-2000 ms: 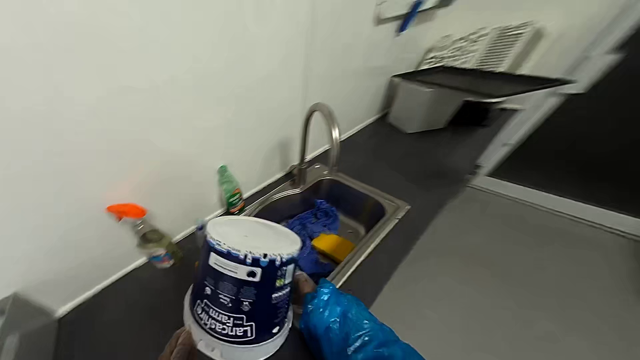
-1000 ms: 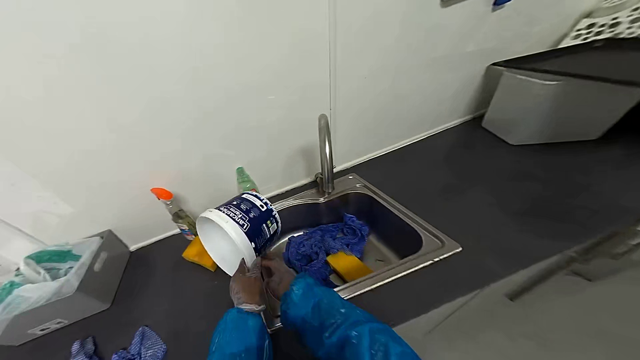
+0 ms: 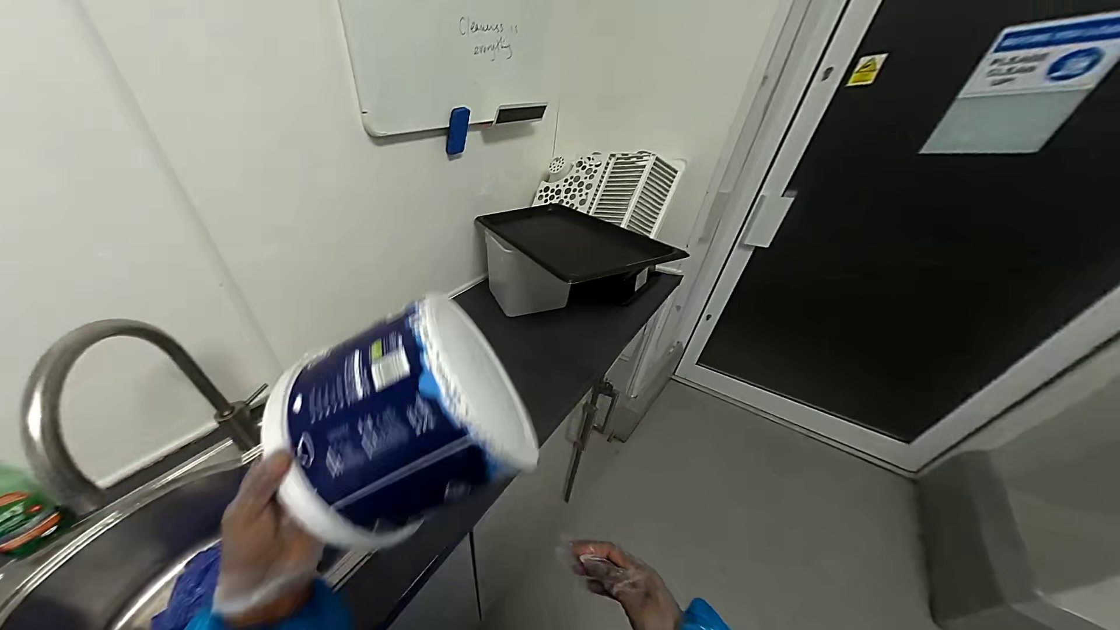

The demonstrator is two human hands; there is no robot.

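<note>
A white plastic tub with a dark blue printed label is tilted above the edge of the counter, its base toward the upper right. My left hand, in a clear glove, grips its rim at the lower left. My right hand, also gloved, is lower right of the tub, touching nothing, its fingers partly curled. Left of the tub are the stainless steel sink with a blue cloth in it, a curved tap and a green bottle, cut off by the frame edge.
Farther along the dark counter, a black tray lies over a grey plastic container. White perforated racks lean behind them. A whiteboard hangs above. A dark door is on the right, and cabinet handles stick out below the counter.
The tub has moved right from over the sink's left side, and its open mouth no longer faces me. My right hand has come off it. The view has swung right toward the door.
</note>
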